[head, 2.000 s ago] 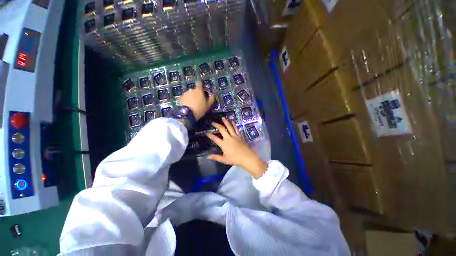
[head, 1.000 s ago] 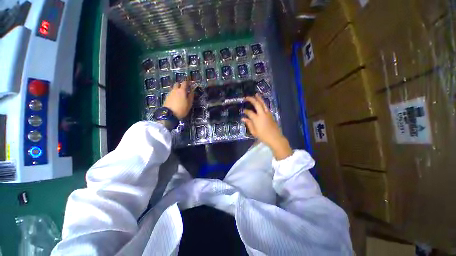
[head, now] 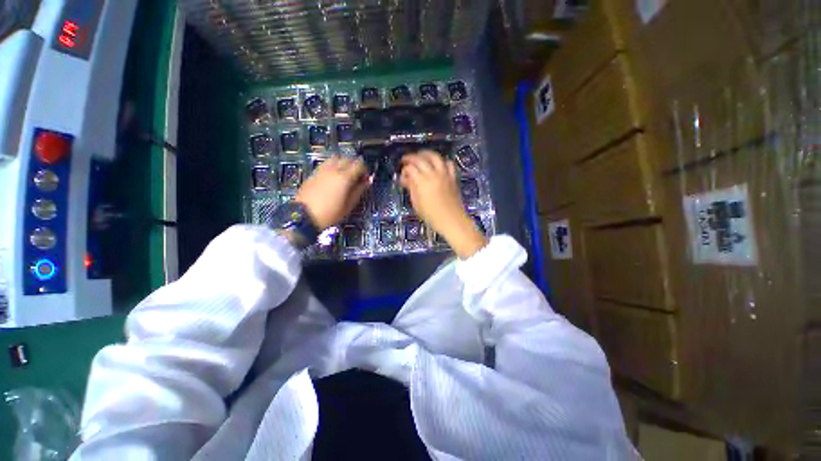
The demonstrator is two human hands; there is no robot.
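Note:
The clear blister tray (head: 270,214) holds rows of small black square housings (head: 288,141). A dark fixture (head: 405,121) lies on the tray's upper middle. My left hand (head: 333,191), with a dark watch on its wrist, is at the fixture's lower left edge with its fingers bent together. My right hand (head: 436,187) is at the lower right edge, fingers bent down. The fingertips are blurred, and whether they hold a housing cannot be told. Some pockets between the hands show no housing.
Stacked blister trays (head: 297,40) stand behind the tray. At left is the white machine (head: 79,302) with a red emergency stop (head: 51,147) and a lit blue button (head: 42,269). A loose housing (head: 19,355) and plastic bag (head: 40,419) lie on green mat. Wrapped cartons (head: 630,243) stand at right.
The fixture has moved up the tray, away from me, uncovering pockets below it. My hands have come closer together at its lower edge. The view has shifted a little.

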